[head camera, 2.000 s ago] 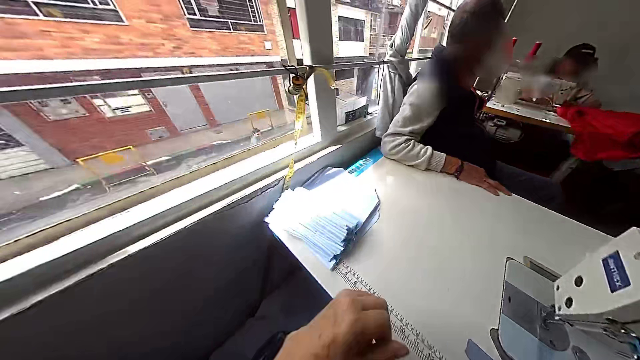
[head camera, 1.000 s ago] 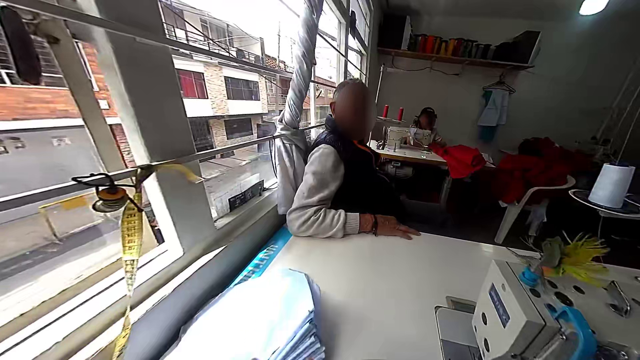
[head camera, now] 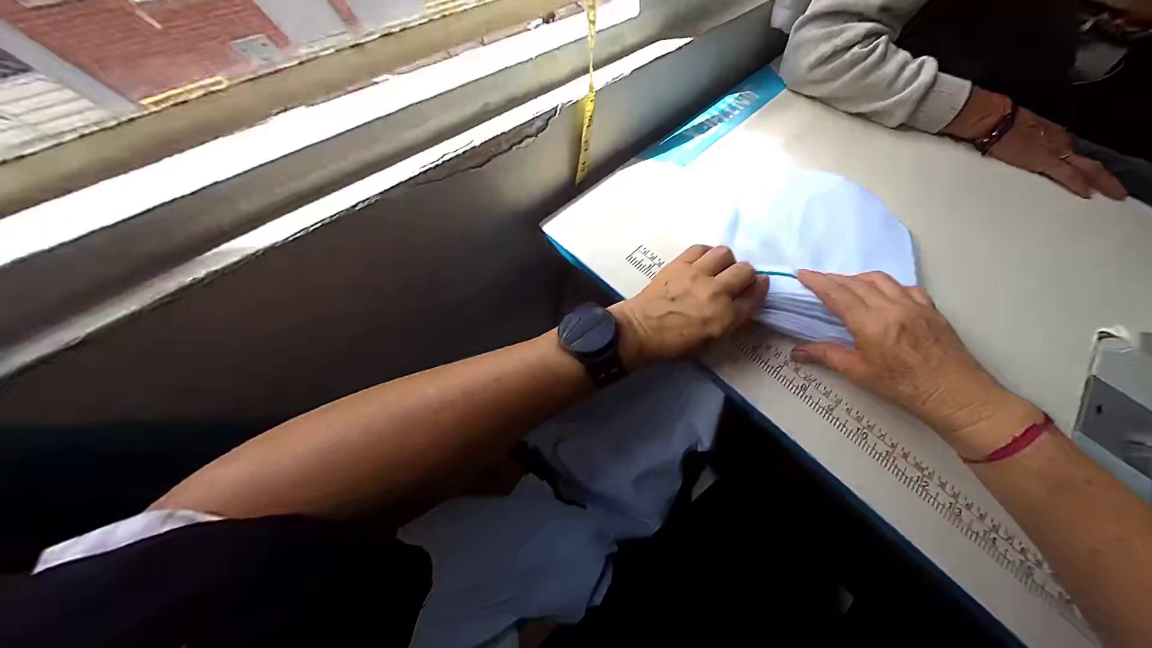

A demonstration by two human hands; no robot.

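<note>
A stack of light blue fabric pieces (head camera: 819, 220) lies near the corner of the white sewing table (head camera: 972, 243). My left hand (head camera: 697, 301), with a dark watch at the wrist, closes its fingers on the stack's near left edge. My right hand (head camera: 882, 337) rests on the right side of the stack, thumb below and fingers on top, pressing the layers. A printed ruler scale (head camera: 864, 432) runs along the table edge beneath my hands. More light blue fabric (head camera: 576, 513) hangs below the table edge and over my lap.
Another person's hand and grey sleeve (head camera: 873, 67) rest on the far side of the table. Part of a sewing machine (head camera: 1116, 414) stands at the right edge. A yellow tape measure (head camera: 586, 135) hangs by the window sill (head camera: 270, 243) on the left.
Both my hands are now on the fabric stack; two seconds ago one hand was near the ruler scale, off the stack. The view has swung down from the room to the table.
</note>
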